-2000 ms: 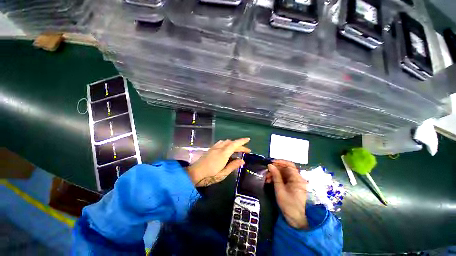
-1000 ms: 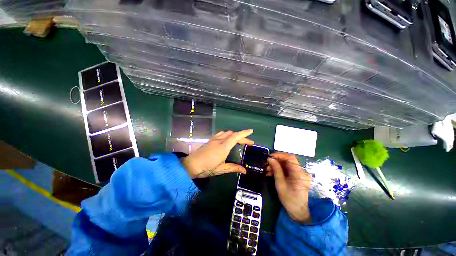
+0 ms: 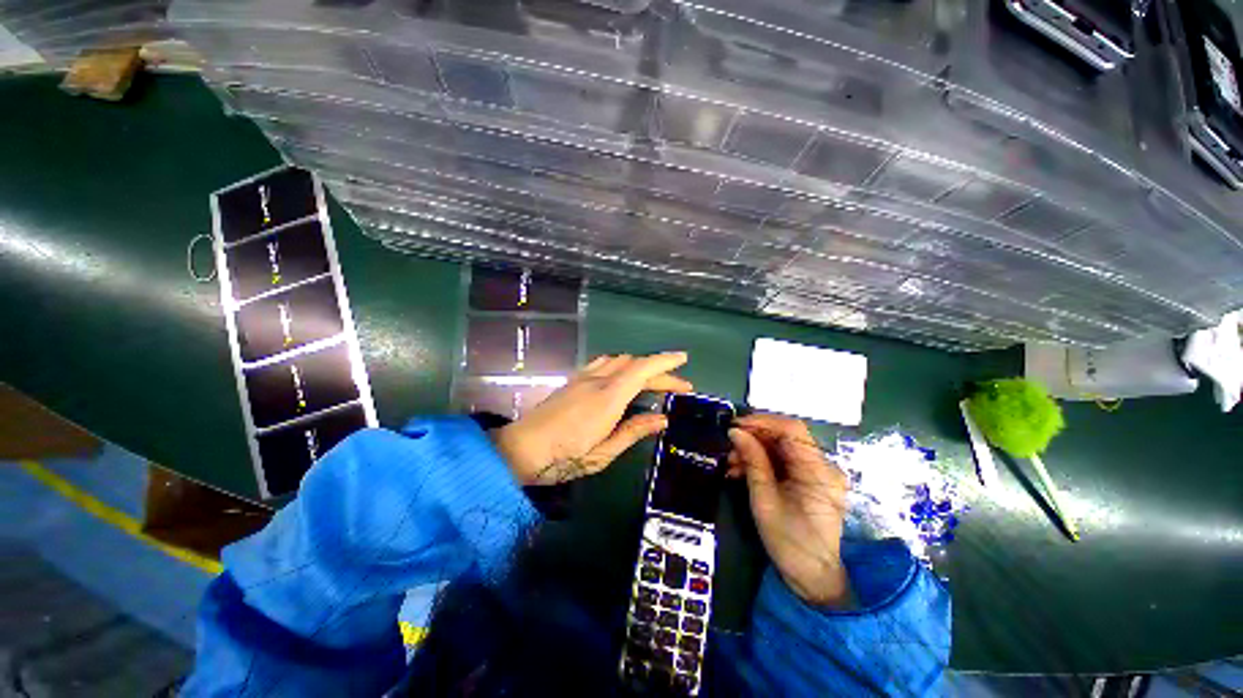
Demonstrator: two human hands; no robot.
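Note:
An open flip phone (image 3: 671, 580) lies upright in front of me, silver-edged keypad towards me. A dark protective film (image 3: 693, 461) with a small printed logo lies over its upper half, the screen. My left hand (image 3: 579, 420) is at the phone's upper left edge, thumb tip against the edge and fingers spread past the top corner. My right hand (image 3: 793, 498) has thumb and index finger pinched at the film's upper right edge; the fingertips hide the exact grip. Film sheets lie at the left (image 3: 286, 325) and nearer the phone (image 3: 522, 344).
Stacked clear trays (image 3: 614, 150) span the back, with closed phones at top right. A white card (image 3: 807, 382), a heap of white and blue scraps (image 3: 893, 494), a green fluffy brush (image 3: 1016, 417) and a whitish bottle (image 3: 1125, 371) stand or lie at the right.
The view has shifted, so the tray stack fills more of it. The film, slightly skewed two seconds ago, now lies straighter over the screen. Both hands stay at the phone's edges.

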